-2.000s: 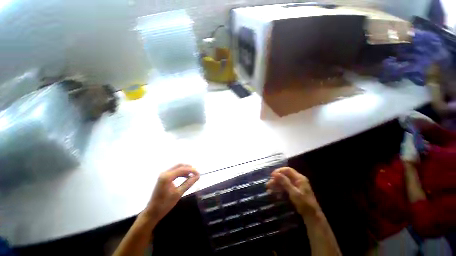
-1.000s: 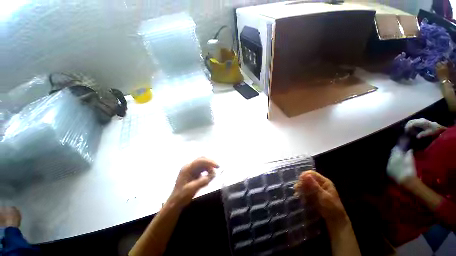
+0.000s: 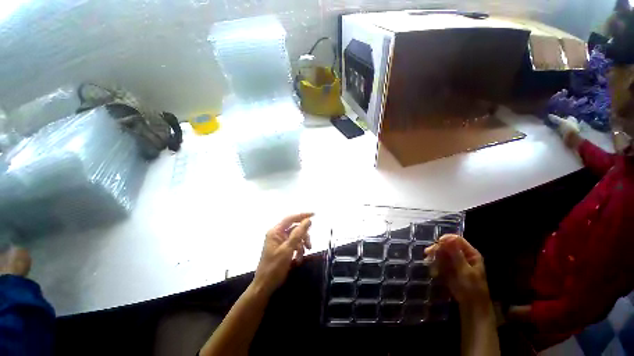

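Note:
The clear compartment tray (image 3: 382, 271) is held flat side towards me at the table's front edge, its pockets dark over my lap. My right hand (image 3: 459, 268) has thumb and fingers closed on the tray's right part. My left hand (image 3: 281, 254) is just left of the tray's upper left corner, palm turned inward and fingers bent. I cannot tell whether it holds a thin clear film or nothing. Both hands are bare.
Centre tray stack (image 3: 267, 97), film-wrapped left stack (image 3: 76, 170), yellow roll (image 3: 204, 124), yellow bag (image 3: 320, 90) and black phone (image 3: 347, 126) stand behind. A large open carton (image 3: 445, 83) is back right. A person in red (image 3: 591, 243) is right; a blue sleeve (image 3: 24, 313) is left.
The tray has moved slightly right and faces me more squarely. My left hand's fingers have spread a little. The person in red has risen and reaches towards the purple material.

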